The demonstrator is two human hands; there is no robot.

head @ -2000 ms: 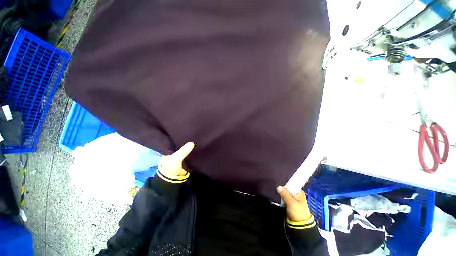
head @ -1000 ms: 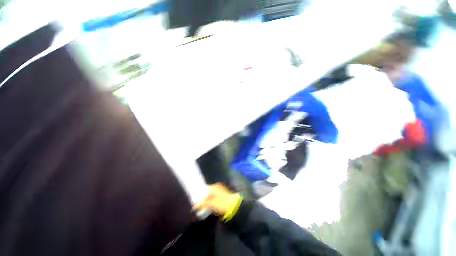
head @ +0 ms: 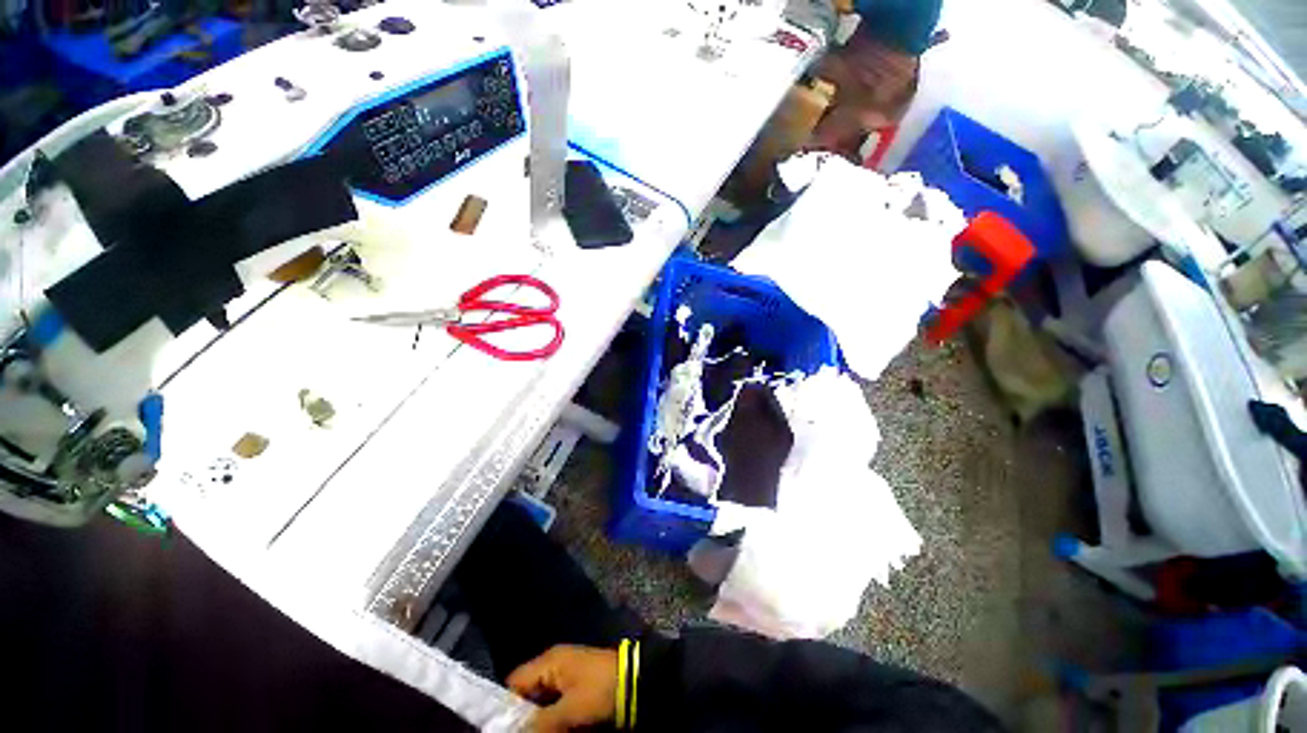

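Note:
The dark garment panel [head: 158, 630] with a white band along its edge lies at the lower left, partly cut off by the frame. My right hand [head: 573, 687] is at the bottom centre and holds the white-edged corner of the panel between thumb and fingers. My left hand is not in view. The sewing machine [head: 86, 444] is at the left, with its needle area close to the panel. Black cloth strips [head: 187, 236] are draped over its arm. Red-handled scissors [head: 502, 318] lie on the white table.
A smartphone [head: 594, 205] lies near the control panel [head: 437, 129]. A measuring scale [head: 459, 530] runs along the table edge. A blue crate [head: 652, 518] beside the table holds dark and white pieces, with white fabric [head: 860, 258] piled around it. A red stool [head: 989, 258] stands behind.
The view has swung to the right and my left hand has gone out of it. The panel, spread across the centre before, now shows only at the lower left. My right hand still holds its edge.

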